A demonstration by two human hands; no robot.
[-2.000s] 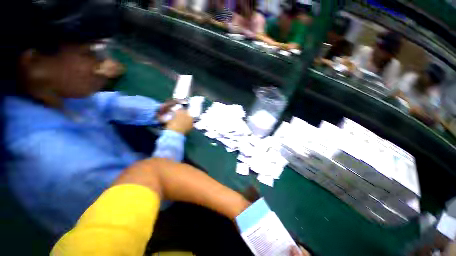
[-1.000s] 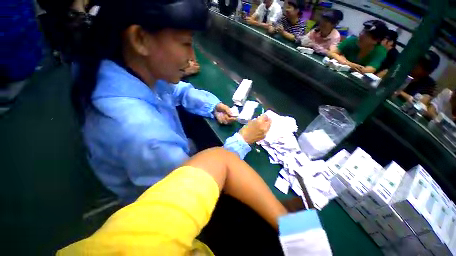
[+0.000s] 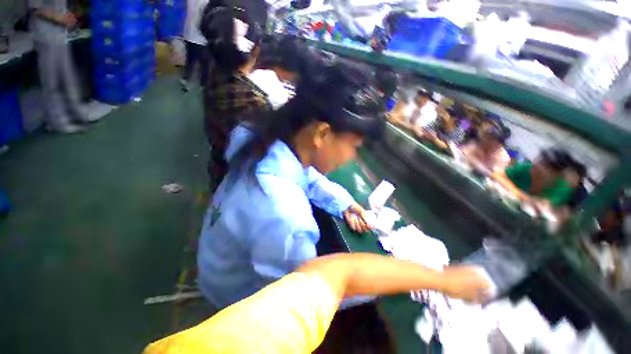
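My left hand (image 3: pixel 470 283) is stretched out over the green bench, above the heap of white paper slips (image 3: pixel 415 247). It is blurred, and I cannot tell whether its fingers hold anything. A clear plastic bag (image 3: pixel 508 261) stands just beyond the hand. More white items (image 3: pixel 522 328), blurred, lie at the lower right; I cannot tell slips from cartons there. My right hand is not in view. The light blue and white carton does not show.
A person in a blue smock (image 3: pixel 266 214) sits close on my left, a hand at a white carton (image 3: pixel 381 196). A dark channel and green frame (image 3: pixel 553 86) run behind the bench. More people sit across. Blue crates (image 3: pixel 123 48) stand beyond the floor at the left.
My view has swung left and up, showing more floor. My left arm has reached out from the lower middle to over the slips. The blue and white carton has gone from view.
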